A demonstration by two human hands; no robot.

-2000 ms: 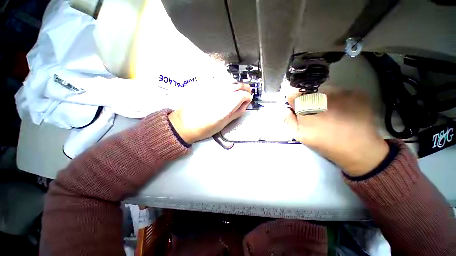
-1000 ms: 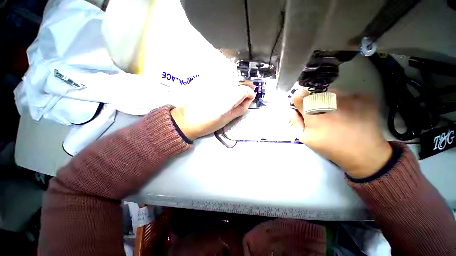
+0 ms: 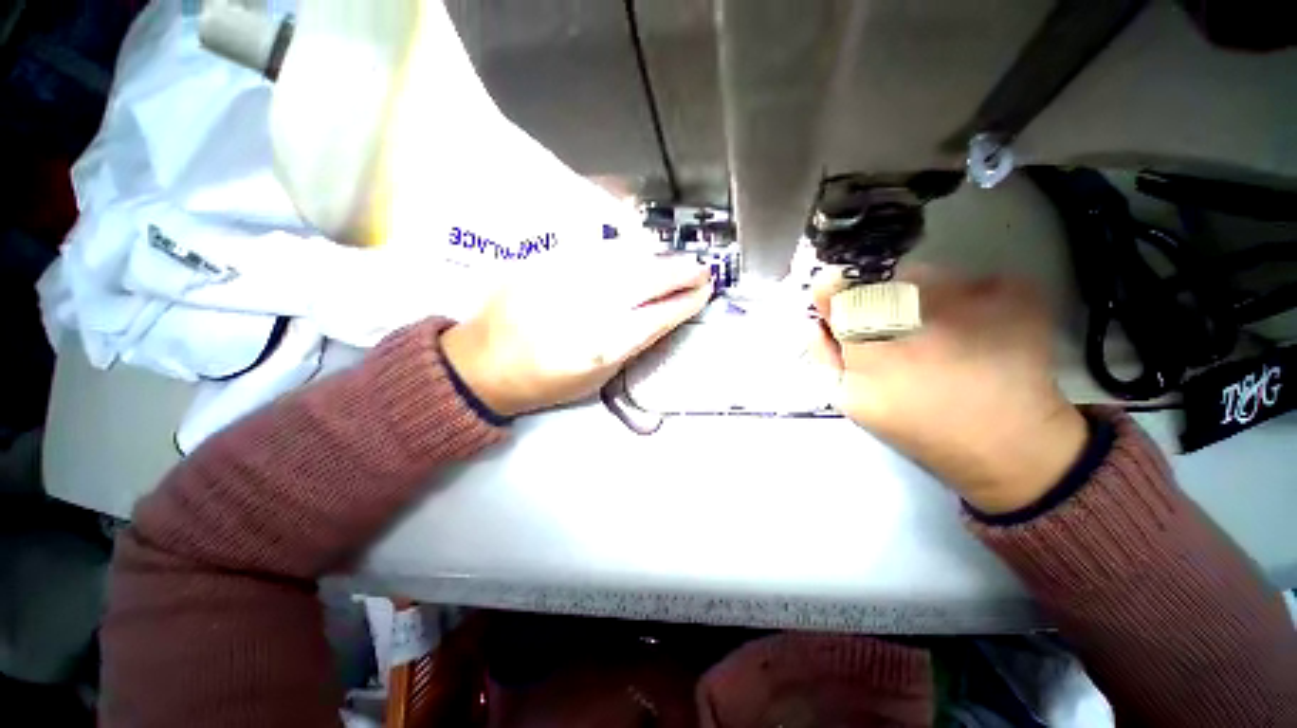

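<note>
A bright white fabric piece point(image 3: 733, 363) lies under the sewing machine's needle area, much overexposed. A thin dark binding point(image 3: 633, 413) runs along its near edge and curls into a loop at the left. My left hand point(image 3: 562, 334) rests on the fabric left of the presser foot point(image 3: 723, 268), fingertips close to it. My right hand point(image 3: 967, 377) is right of the needle, its fingertips at the fabric's right side; whether they pinch it is lost in glare. A ribbed cream knob point(image 3: 875, 310) shows in front of the right hand's fingers. A printed white piece point(image 3: 498, 263) lies left of the needle.
The grey machine head point(image 3: 598, 86) spans the top. A white fabric pile point(image 3: 185, 285) and a cream thread cone point(image 3: 334, 128) are at the left. Black-handled scissors point(image 3: 1102, 320) and a black label point(image 3: 1235, 403) lie at the right. The table's front edge point(image 3: 683, 609) is near my body.
My left hand has shifted slightly left and lies flatter beside the presser foot. My right hand stays at the fabric's right side. The view has shifted a little.
</note>
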